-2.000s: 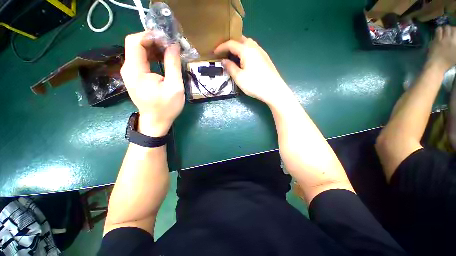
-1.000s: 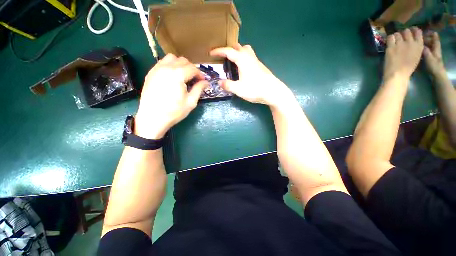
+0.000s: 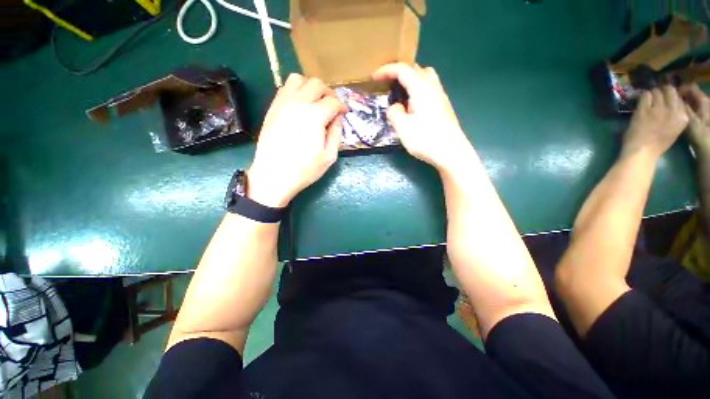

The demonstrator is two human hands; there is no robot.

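An open product box (image 3: 354,43) lies in front of me, its brown lid raised away from me. A shiny bagged accessory pack (image 3: 364,118) with dark and a little red content lies inside it. My left hand (image 3: 300,128) is at the box's left side, its fingertips on the bag's left edge. My right hand (image 3: 420,109) is at the right side, thumb and fingers around the box's right wall. Whether the left fingers pinch the bag is hidden.
A second open box (image 3: 201,117) with bagged parts stands to the left. A white cable (image 3: 196,22) and a pale rod (image 3: 268,43) lie behind. At the right, a coworker's hands (image 3: 662,121) work at another open box (image 3: 623,90).
The bagged pack has gone from my raised left hand down into the box, and my left hand has lowered to the box. The coworker's arms have moved. The view has shifted slightly.
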